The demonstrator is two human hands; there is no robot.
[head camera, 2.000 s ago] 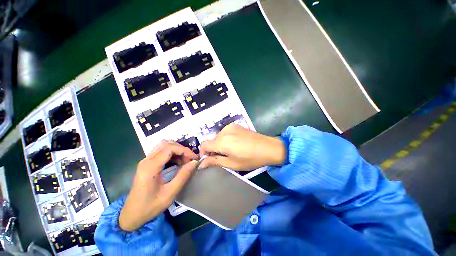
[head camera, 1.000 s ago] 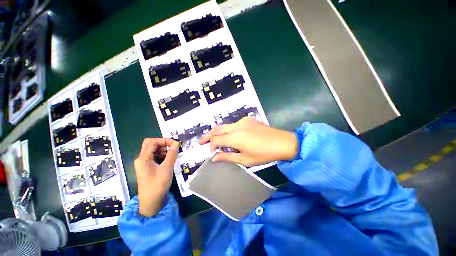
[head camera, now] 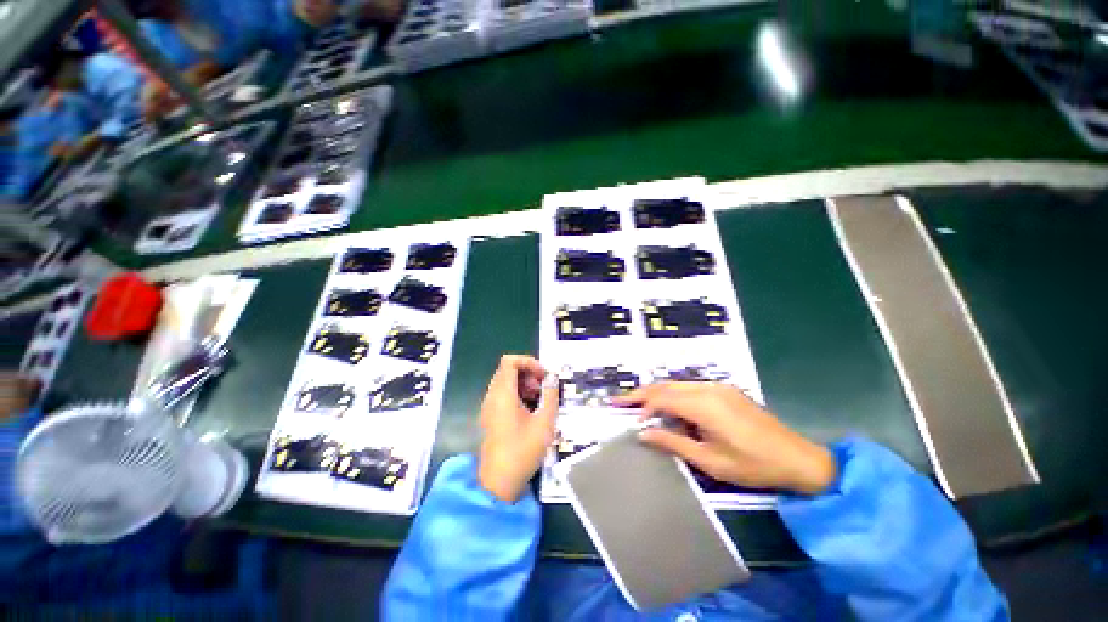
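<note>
A white tray point(head camera: 632, 238) with two columns of black phone parts point(head camera: 685, 317) lies in front of me. My right hand point(head camera: 741, 440) is over its lower right part and grips a grey-brown adhesive sheet point(head camera: 656, 522) by its upper end. The sheet hangs over the tray's front edge towards my smock. My left hand point(head camera: 519, 425) is at the tray's left edge with curled fingers, thumb and forefinger close together; whether they hold a tiny piece I cannot tell. Its fingertips are beside a black part point(head camera: 598, 384) in the fourth row. Lower parts are partly hidden by my hands and the sheet.
A second adhesive sheet point(head camera: 954, 365) lies flat to the right. A neighbouring tray point(head camera: 420, 444) of black parts is to the left, then plastic packets point(head camera: 194, 346), a red bin point(head camera: 124, 306) and a white fan point(head camera: 91, 471). Beyond the pale rail point(head camera: 790, 188) are more trays and people in blue.
The view has tilted up and turned left, showing more of the line. My left hand first moved away from my right hand, leftwards; the right still holds the sheet over the tray.
</note>
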